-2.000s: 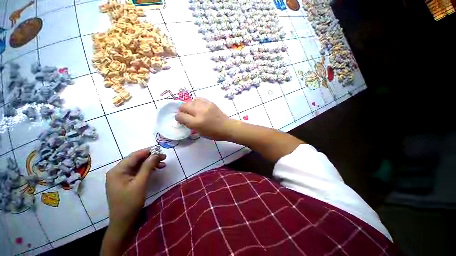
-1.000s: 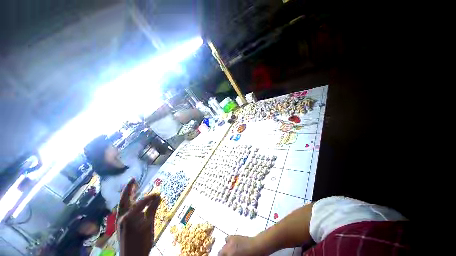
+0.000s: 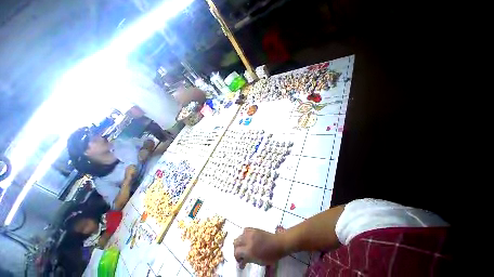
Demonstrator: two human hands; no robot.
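My right hand (image 3: 259, 246) is low in the picture, just right of the orange pieces (image 3: 207, 241). Its fingers are curled and point down; whether they hold anything cannot be made out. A pale patch shows under the fingers, but I cannot tell if it is the bowl. My left hand is out of the picture. Pale joined pieces (image 3: 269, 172) stand in rows beyond my right hand.
A long wooden strip (image 3: 190, 188) divides the table. Beyond it lie another orange heap (image 3: 157, 202) and grey-blue pieces (image 3: 179, 177). Mixed-colour pieces (image 3: 292, 85) crowd the far end, near bottles (image 3: 218, 82). People sit across the table (image 3: 337, 157).
The view has swung up from the near table to the far end and the people. My left hand, earlier at a small piece, then raised, has left the picture. My right hand remains low.
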